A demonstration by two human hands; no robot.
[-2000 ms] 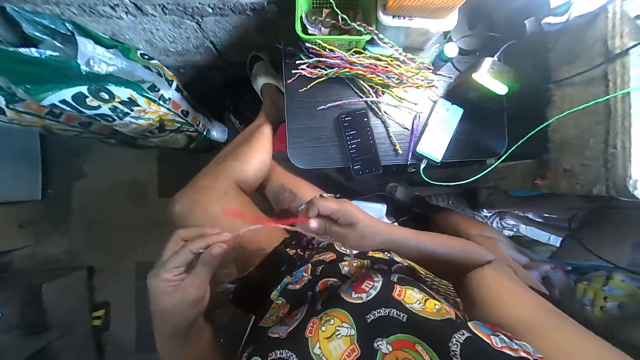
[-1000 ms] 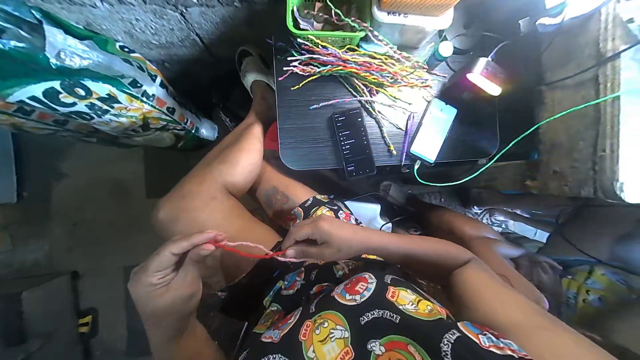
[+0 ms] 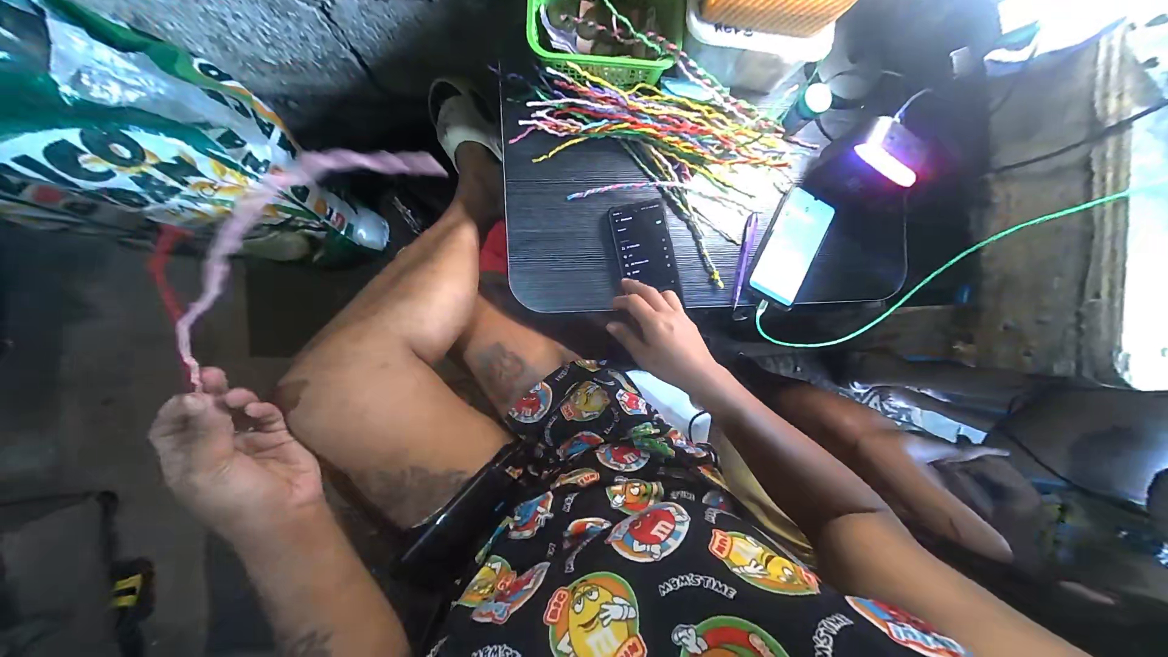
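Note:
My left hand (image 3: 233, 447) pinches the lower end of a pink and red twisted cord (image 3: 219, 265) between thumb and fingers. Its pink strand arcs up and to the right in front of the bag, while the red strand stands apart on the left. My right hand (image 3: 662, 333) has its fingertips at the lower edge of a black smartphone (image 3: 644, 245) lying face up on the black table, and it holds nothing. Above the phone lies a pile of multicoloured braided cords (image 3: 657, 119). A purple pen-like stick (image 3: 745, 255) lies to the phone's right.
A second phone (image 3: 792, 246) with a green cable (image 3: 949, 246) plugged in lies on the table (image 3: 557, 228). Behind are a green basket (image 3: 602, 68), a white tub (image 3: 762, 41) and a lit device (image 3: 885, 164). A large printed bag (image 3: 164, 137) stands at left; another person's arm (image 3: 858, 438) is at right.
My right hand has let go of the cord and moved up to the black phone. My left hand still holds the cord, whose strands now spread upward from it.

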